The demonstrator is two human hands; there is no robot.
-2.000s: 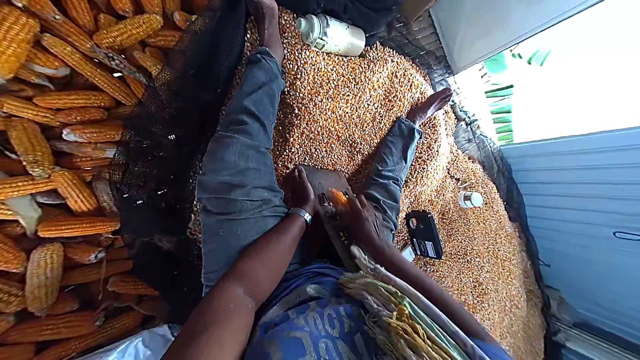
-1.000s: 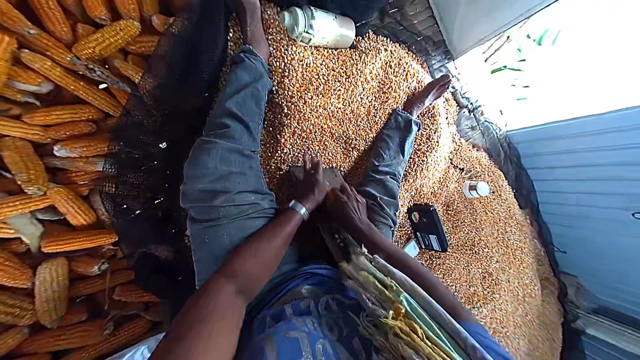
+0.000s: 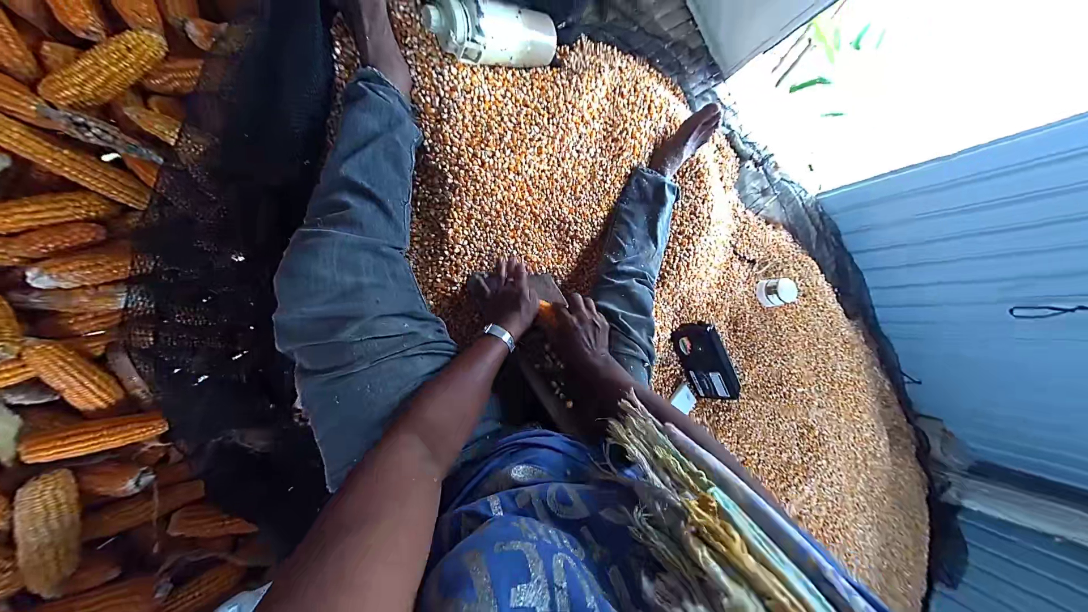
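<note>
My left hand (image 3: 508, 299), with a metal-banded watch at the wrist, presses on the upper end of a dark board (image 3: 544, 287) between my legs. Close beside it, my right hand (image 3: 580, 330) is shut on an orange corn cob (image 3: 545, 314), which shows only in part between the two hands. Some loose kernels lie on the lower part of the board. Beyond the hands, shelled corn kernels (image 3: 527, 170) spread around my legs. The fingertips of my left hand lie on the board; whether they also touch the cob is hidden.
Whole corn cobs (image 3: 81, 365) are heaped at left, past black netting (image 3: 212, 340). On the kernels lie a pale flask (image 3: 510, 36), a small white-capped container (image 3: 777, 292) and a black case (image 3: 705, 360). A blue corrugated wall (image 3: 977, 255) stands at right.
Two seconds ago the cob lay under my right hand, lower on the board and farther from my left hand. The hands are now closer together near the board's upper end.
</note>
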